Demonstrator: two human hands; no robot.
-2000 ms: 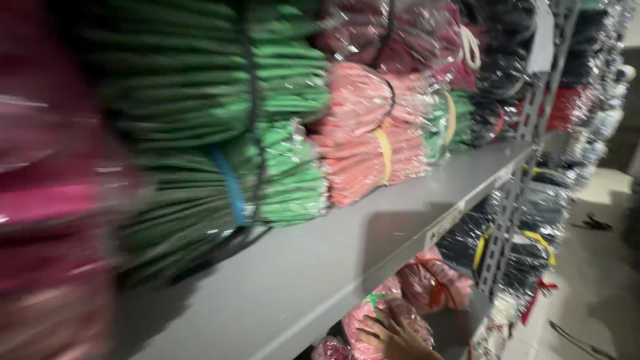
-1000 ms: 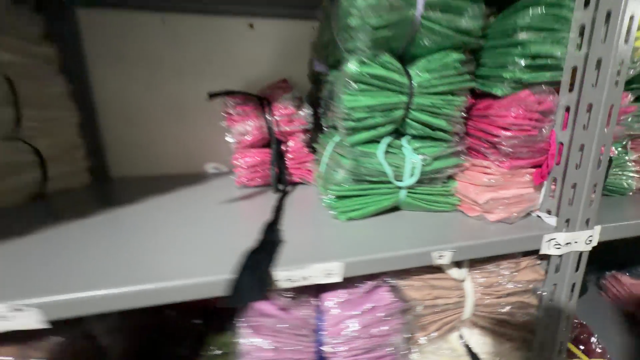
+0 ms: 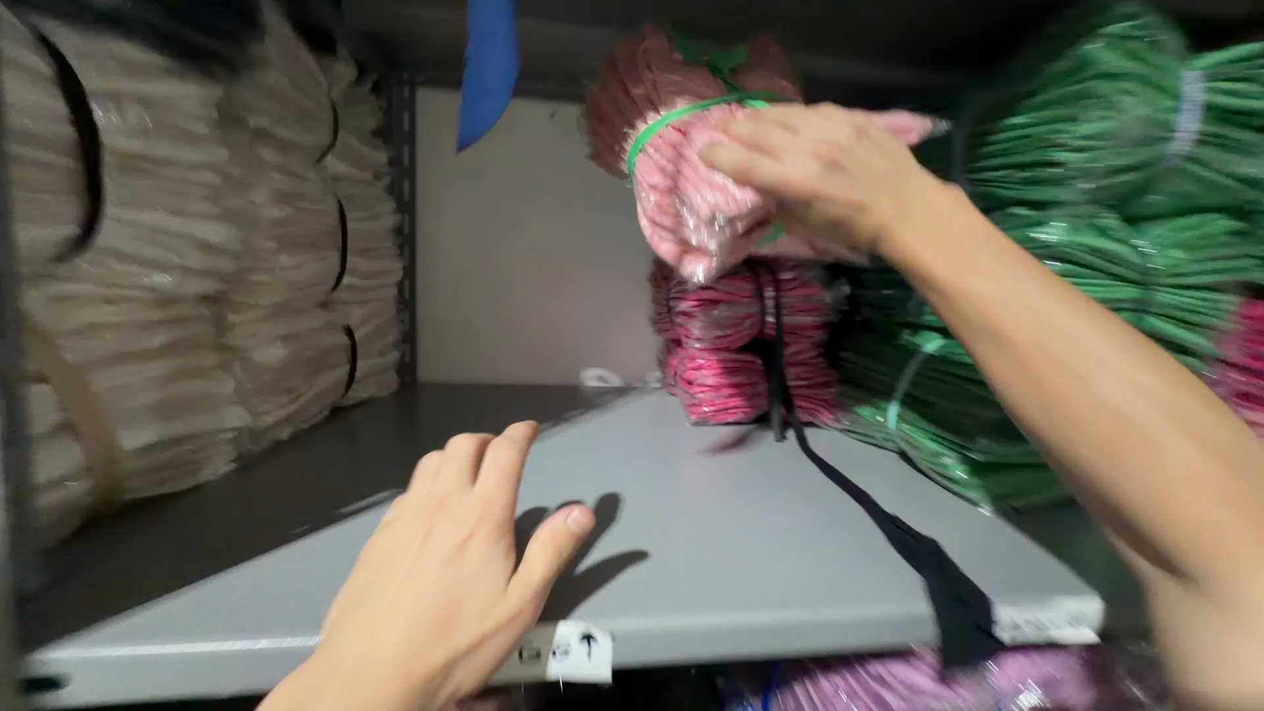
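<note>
My right hand [image 3: 829, 178] grips a light pink bundle [image 3: 691, 197] in clear plastic, tied with a green band, above a stack of bright pink bundles [image 3: 731, 346]. A black strap binds that stack, and its loose end [image 3: 918, 563] hangs over the shelf's front edge. With its fingers apart and nothing in it, my left hand [image 3: 454, 553] is over the front of the grey metal shelf [image 3: 691, 523]. Whether it touches the shelf cannot be told.
Tall stacks of off-white bundles [image 3: 148, 267] stand at the left. Green bundles [image 3: 1116, 247] fill the right side. A blue strip [image 3: 487, 69] hangs from above. Purple bundles [image 3: 869, 681] lie below the shelf. Paper labels with writing [image 3: 581, 652] are on the shelf edge.
The view has swung to another shelf bay. Both hands have come into view since one second ago, with a light pink bundle now in the right one, above the bright pink stack.
</note>
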